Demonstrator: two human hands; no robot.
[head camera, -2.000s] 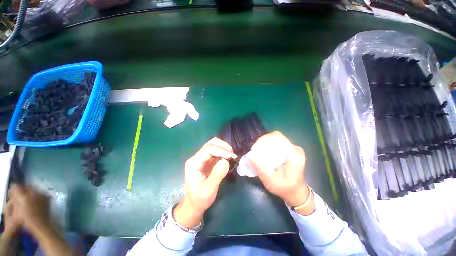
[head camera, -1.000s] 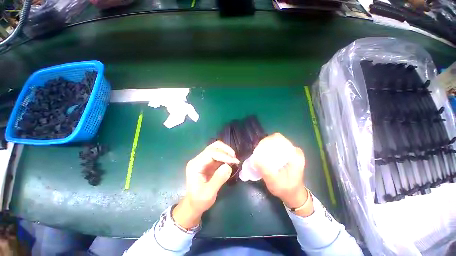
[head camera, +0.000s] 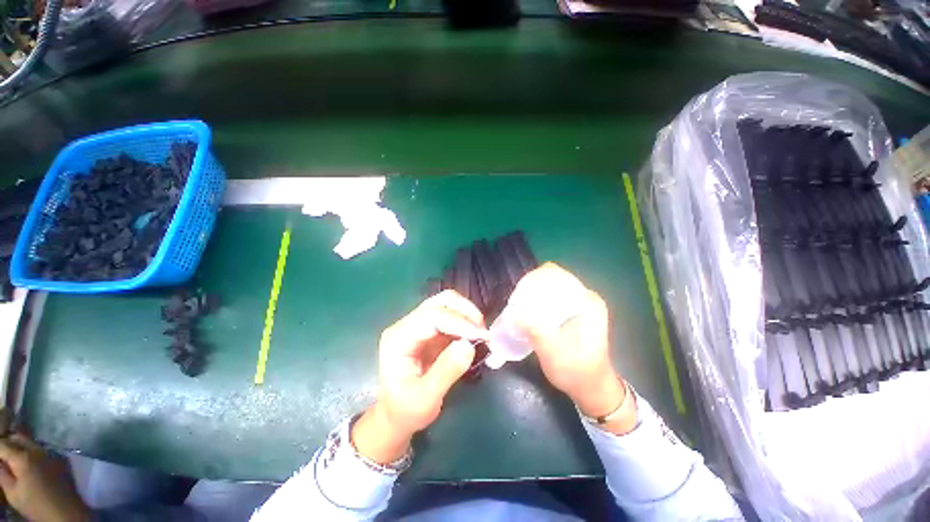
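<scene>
My right hand is closed round a small white squeeze bottle, its tip pointing left toward my left hand. My left hand pinches a small black part between thumb and fingers, mostly hidden by the fingers. The bottle and the part meet or nearly meet; contact cannot be told. Several black housings lie side by side on the green bench just beyond my hands, their near ends hidden by the hands.
A blue basket of black parts stands left, with a small pile of black end pieces beside it. White tissue lies behind. A plastic-lined tray of black parts stands right. Another person's hand is at lower left.
The other person's hands at lower left moved out and one is back in view. My right hand and the bottle have shifted slightly. My left hand stays nearly still.
</scene>
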